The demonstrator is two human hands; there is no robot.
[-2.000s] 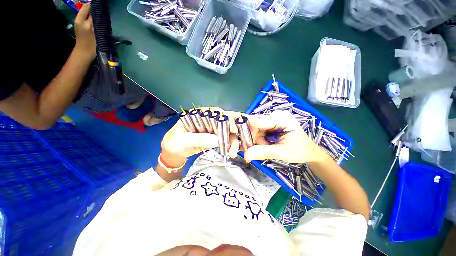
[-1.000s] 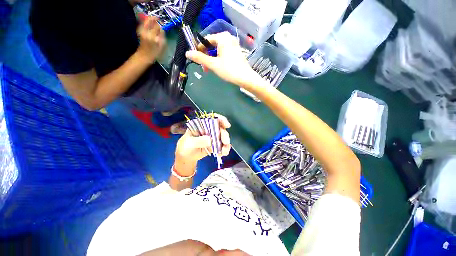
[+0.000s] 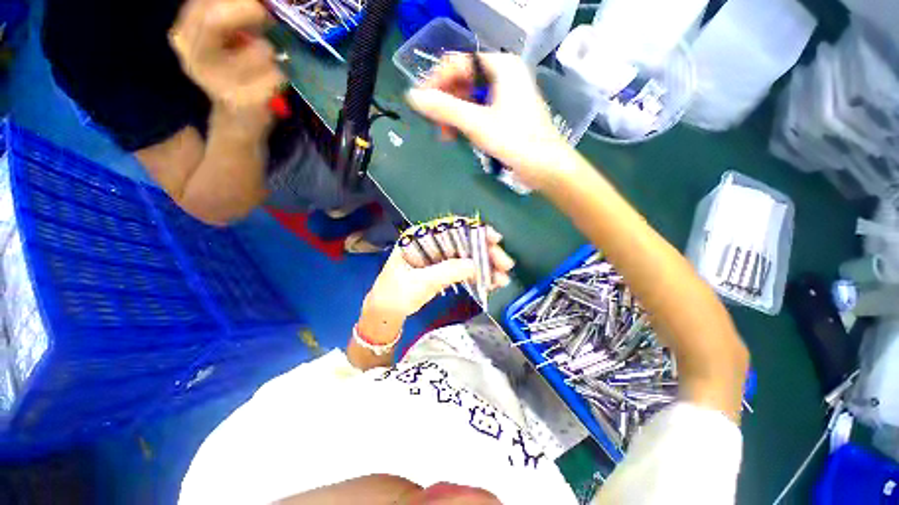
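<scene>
My left hand (image 3: 424, 281) holds a fanned row of several silver cylindrical parts (image 3: 451, 245), their dark-ringed ends up, with thin yellowish tips showing. My right hand (image 3: 508, 113) is stretched out over the clear tubs at the back, fingers bent around a slim dark tool with a blue part (image 3: 481, 91). The right fingertips are blurred, so whether they also hold a metal part cannot be told. A blue tray (image 3: 554, 383) heaped with loose silver parts (image 3: 606, 345) lies near my body, partly under my right forearm.
A clear box with white lining (image 3: 744, 222) holds a short row of parts. Clear tub (image 3: 434, 49), white carton (image 3: 508, 25) and round tub (image 3: 646, 99) stand behind. A black hose (image 3: 365, 89) crosses by another person's blurred hand (image 3: 232, 54). A black case (image 3: 820, 330) and blue tray (image 3: 858, 478) lie right.
My right hand left the left hand's row, reached to the back tubs, and has since moved slightly right; the silver part it held beside the hose no longer shows. The other person's hand moved up and left.
</scene>
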